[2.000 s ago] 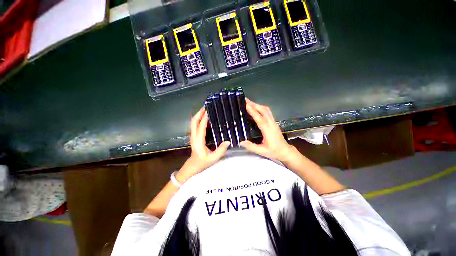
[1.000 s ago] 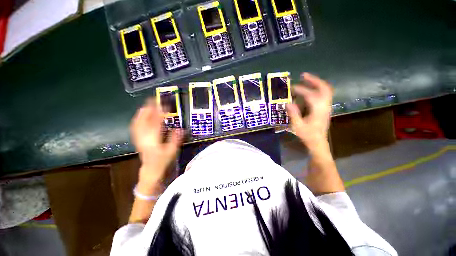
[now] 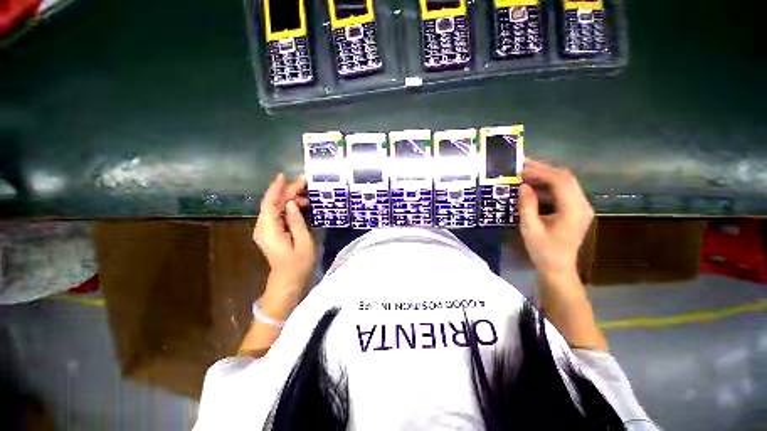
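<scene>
Several black keypad phones [image 3: 410, 181] lie face up side by side in a row at the bench's front edge, with small gaps. Glare whitens most of their screens; the rightmost phone [image 3: 502, 160] shows a dark screen and yellow frame. My left hand [image 3: 288, 227] is at the row's left end, fingertips at the side of the leftmost phone [image 3: 326, 178]. My right hand [image 3: 551, 210] has thumb and fingers at the right side of the rightmost phone. Neither hand wraps around a phone. A clear blister tray [image 3: 370, 90] behind holds more phones, cut off by the top edge.
The dark green bench [image 3: 160, 143] has a shiny front edge. Brown cardboard [image 3: 156, 295] stands below it at left, with more [image 3: 647, 250] at right. A red object [image 3: 732, 252] is at the far right. The grey floor has a yellow line [image 3: 673, 318].
The stack of phones held on edge between both hands is now spread face up in a row. Since the last frame the phones are straighter and closer together, and both hands have come to its ends.
</scene>
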